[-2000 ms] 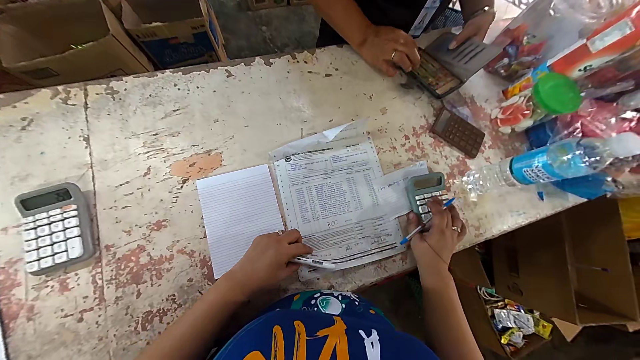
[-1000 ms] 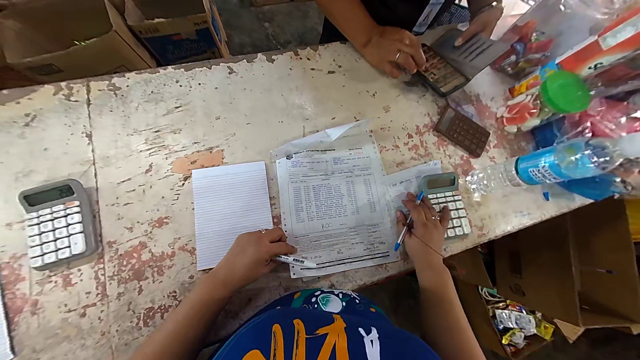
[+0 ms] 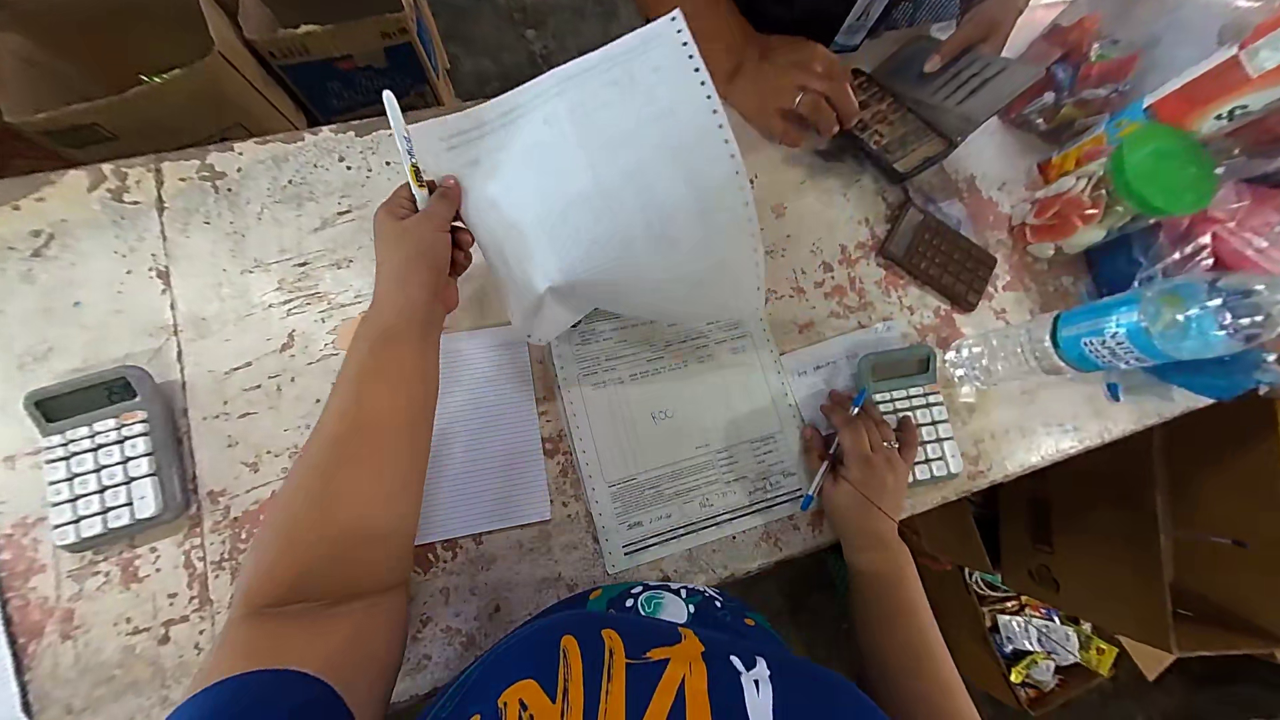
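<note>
My left hand (image 3: 425, 240) is raised over the table, holding a white pen (image 3: 405, 145) upright and the edge of a lifted sheet of perforated printer paper (image 3: 610, 180). Below it lies another printed form (image 3: 680, 430) with handwriting, overlapping a small written slip (image 3: 835, 365). A lined sheet of paper (image 3: 490, 440) lies to its left, partly behind my left forearm. My right hand (image 3: 855, 450) rests palm down at the form's right side, with a blue-capped pen (image 3: 835, 450) between its fingers and its fingertips on a grey calculator (image 3: 912, 410).
Another calculator (image 3: 105, 460) lies at left, a brown one (image 3: 938, 255) at right. Across the table, a person's hand (image 3: 795, 90) touches a phone (image 3: 905, 125) in a case. A plastic bottle (image 3: 1130, 330) and bagged goods (image 3: 1075, 200) are at right; cardboard boxes (image 3: 150, 100) stand beyond the table.
My left hand has moved up and away from me, lifting and folding back the top sheet that lay flat. The form beneath has come into view. My right hand stays beside the calculator.
</note>
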